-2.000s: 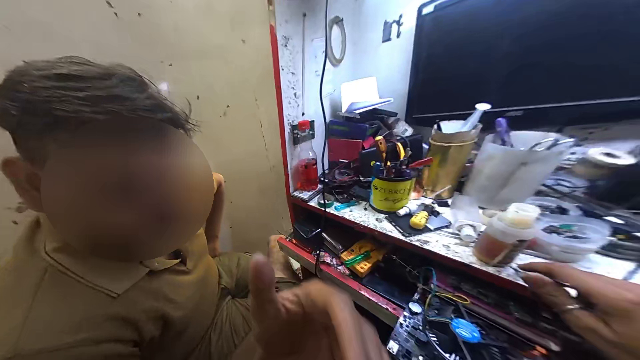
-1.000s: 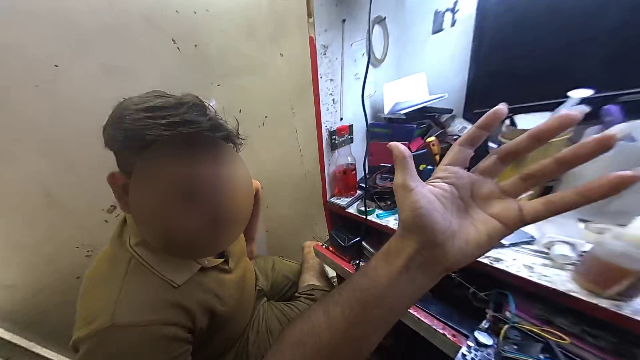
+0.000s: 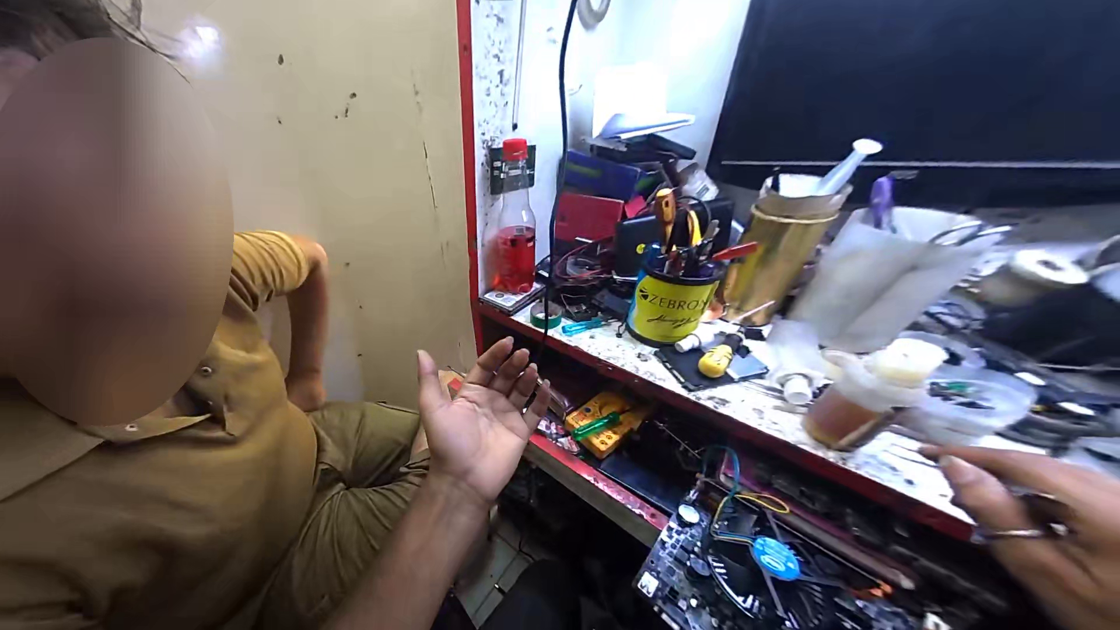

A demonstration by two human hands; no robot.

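Note:
My left hand [image 3: 486,420], palm up with fingers slightly curled and holding nothing, is raised in front of the lower shelf. My right hand [image 3: 1041,516] is at the right edge by the bench's front edge, with a ring on one finger; its fingers are bent and whether it holds something is unclear. Nearest to it stands a plastic bottle of brown liquid [image 3: 862,398] with a pale cap. Below, a circuit board [image 3: 674,560] lies beside a black fan with a blue round hub [image 3: 776,558] and thin coloured wires.
A person in a tan shirt [image 3: 254,437] sits at the left. On the bench are a yellow tool cup [image 3: 669,306], a yellow-handled tool [image 3: 716,360], a bottle of red liquid [image 3: 514,254] and a plastic tub [image 3: 971,407]. A yellow multimeter [image 3: 604,423] lies on the lower shelf.
My left hand was spread wide before the bench and is now lower, with its fingers curled. My right hand, out of view one second ago, shows again. The view has shifted.

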